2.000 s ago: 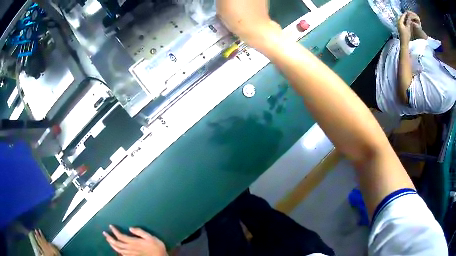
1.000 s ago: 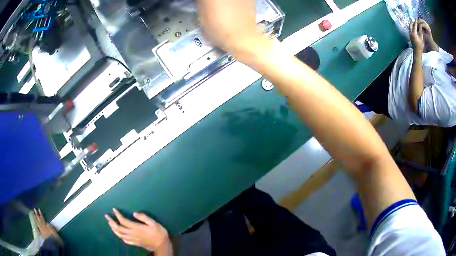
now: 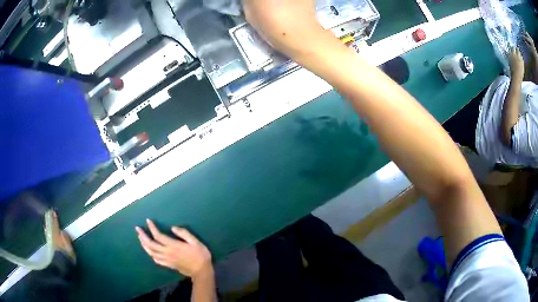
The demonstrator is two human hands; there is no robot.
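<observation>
My right arm reaches up over the bench to the silver machine fixture [image 3: 253, 44] behind the white rail. My right hand [image 3: 280, 17] is partly cut off by the top edge, and its fingers are not clearly seen. A crumpled pale cloth or wrap [image 3: 224, 5] shows beside it at the top edge; I cannot tell if the hand holds it. My left hand [image 3: 176, 250] rests on the green worktop [image 3: 253, 177] near the front edge, empty, with its fingers apart.
A white bottle [image 3: 455, 66], a dark round pad [image 3: 395, 69] and a red knob [image 3: 419, 35] are at the right. A blue machine box [image 3: 47, 130] stands at the left, with another person's hand [image 3: 59, 236] below it. Another worker [image 3: 507, 118] handles a clear plastic bag [image 3: 500, 29].
The view has shifted, so the bench and fixture sit further right and higher. My right hand has moved left across the fixture. My left hand still rests on the worktop.
</observation>
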